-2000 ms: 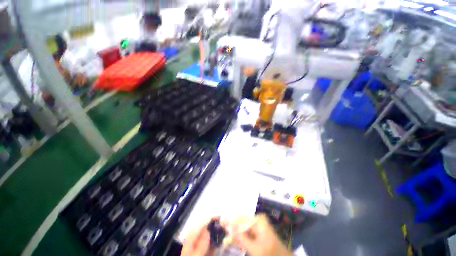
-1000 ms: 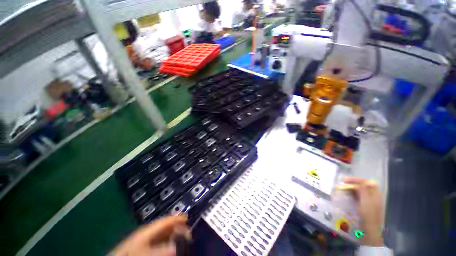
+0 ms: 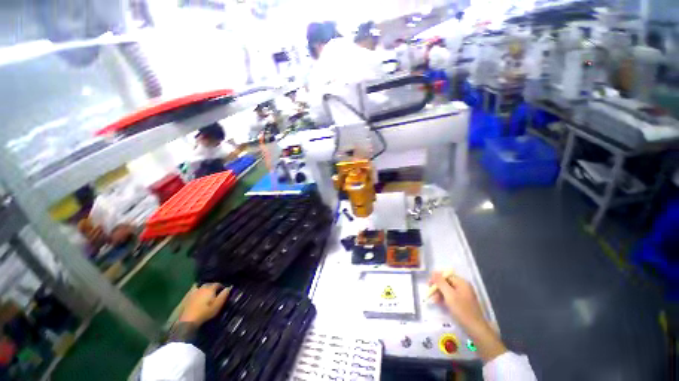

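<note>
My left hand point(image 3: 202, 303) is at the left edge of the black blister tray point(image 3: 260, 327), with its fingertips at the rim. Blur hides whether it grips the rim or a small part. My right hand point(image 3: 459, 299) is over the white machine bed, right of the warning plate point(image 3: 389, 295), with a thin tan stick point(image 3: 433, 289) between its fingers. The orange-and-black fixture point(image 3: 386, 248) lies behind the plate. The orange machine head point(image 3: 357, 187) hangs above and behind it. A white sheet with rows of small oblong shapes point(image 3: 339, 359) lies right of the tray.
Stacked black trays point(image 3: 264, 234) stand behind the working tray, with red trays point(image 3: 195, 202) farther left. A silver metal fitting point(image 3: 419, 208) is right of the fixture. The red stop button point(image 3: 448, 344) and green button point(image 3: 472, 346) are on the front edge. A metal post point(image 3: 89, 260) stands at left.
The view has turned towards the machine. My left hand has moved from the tray's near side to its left edge. My right hand, still with the stick, is now beside the warning plate.
</note>
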